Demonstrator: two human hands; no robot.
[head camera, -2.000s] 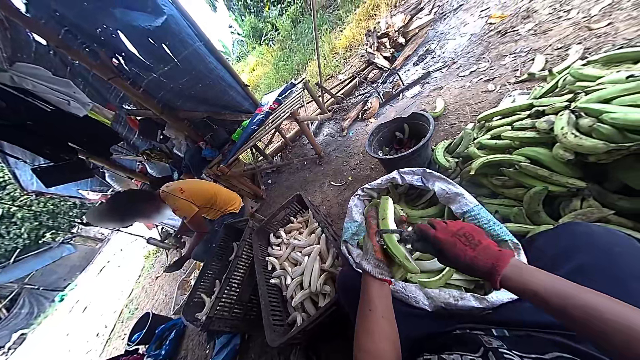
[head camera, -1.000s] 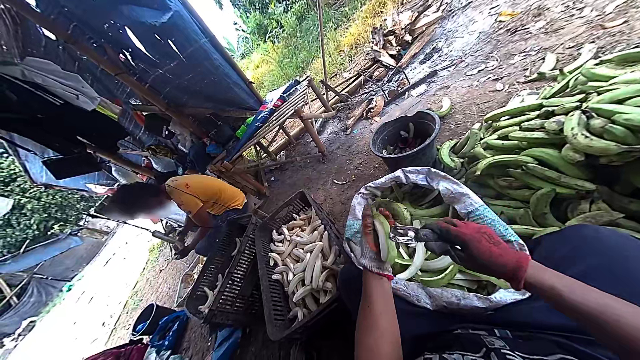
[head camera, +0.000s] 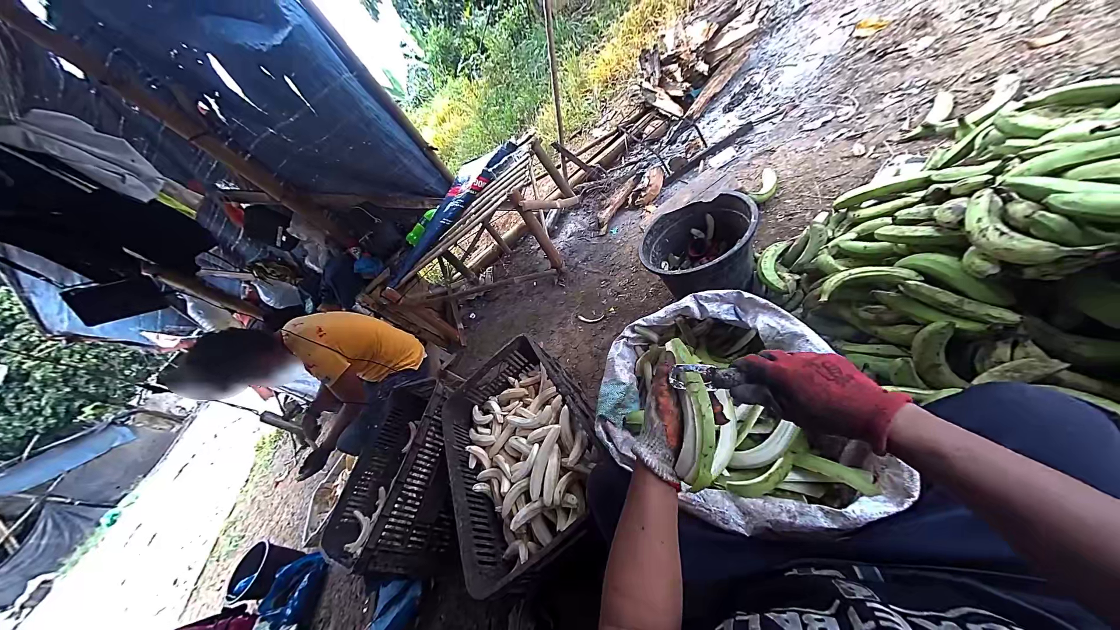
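My left hand (head camera: 661, 424), in a stained work glove, holds a green plantain (head camera: 698, 429) over a white woven sack (head camera: 809, 324). My right hand (head camera: 818, 394), in a red and black glove, grips a small metal peeler or blade (head camera: 700, 378) against the upper part of that plantain. Strips of green peel (head camera: 774, 468) fill the sack's mouth below both hands. A large heap of unpeeled green plantains (head camera: 954, 289) lies to the right. Left of the sack, a black plastic crate (head camera: 465, 525) holds many peeled plantains (head camera: 529, 455).
A black bucket (head camera: 739, 206) stands behind the sack. More black crates (head camera: 407, 490) stand at the left, beside a co-worker in a yellow shirt (head camera: 350, 341) who bends over. Behind are a bamboo rack (head camera: 490, 219), split wood (head camera: 700, 44) and a blue tarp roof (head camera: 324, 105).
A partly peeled plantain stays in my left hand, while the blade in my right hand has moved to its upper part. The co-worker's head and arms have shifted.
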